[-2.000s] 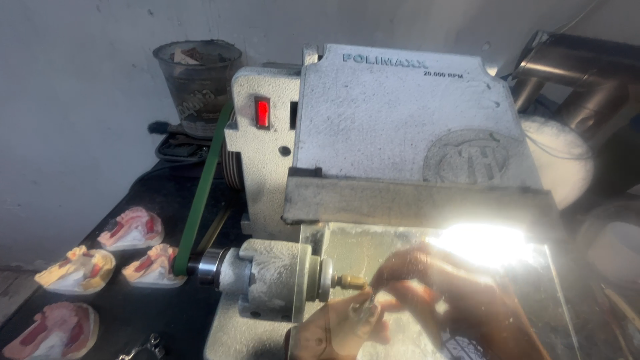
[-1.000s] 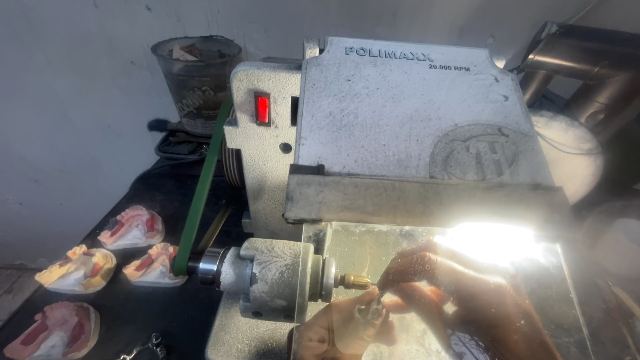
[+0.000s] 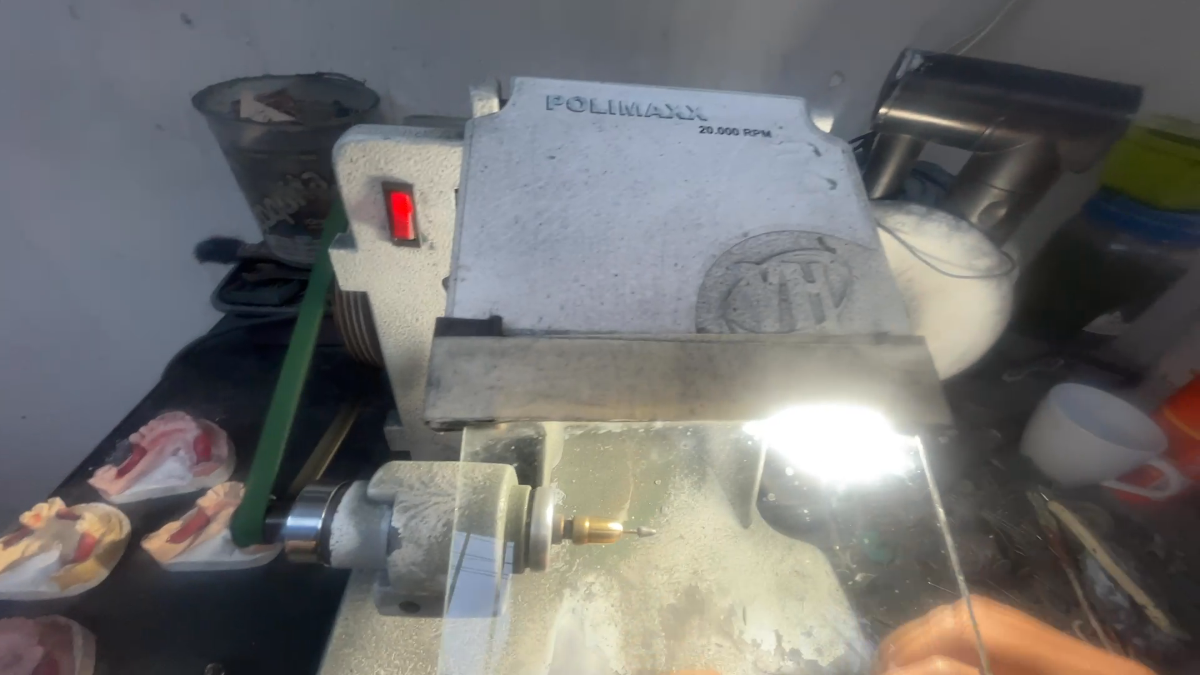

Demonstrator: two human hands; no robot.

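A Polimaxx polishing lathe [image 3: 647, 216] stands in the middle, its red switch [image 3: 401, 214] lit. From its spindle housing [image 3: 441, 525] a brass chuck [image 3: 595, 531] with a small pointed bur [image 3: 643, 532] sticks out to the right, behind a clear shield [image 3: 694, 469]. A green drive belt [image 3: 291, 394] runs down to the spindle's left end. My right hand [image 3: 994, 637] is at the bottom right, beside the shield's edge, cut off by the frame; what it holds is hidden. Only a sliver of skin, apparently my left hand [image 3: 696, 671], shows at the bottom edge below the bur.
Several dental models [image 3: 169, 455] with red parts lie on the black surface at left. A plastic cup of scraps [image 3: 291, 169] stands behind them. At right are a white mug [image 3: 1092, 436], thin tools [image 3: 1106, 562], a dark metal pipe-like fixture [image 3: 1003, 103] and a white rounded object [image 3: 947, 291].
Both hands, earlier close together by the bur with a small piece at the fingers, have moved away from it. The right one is now lower right. The view has shifted, showing the mug.
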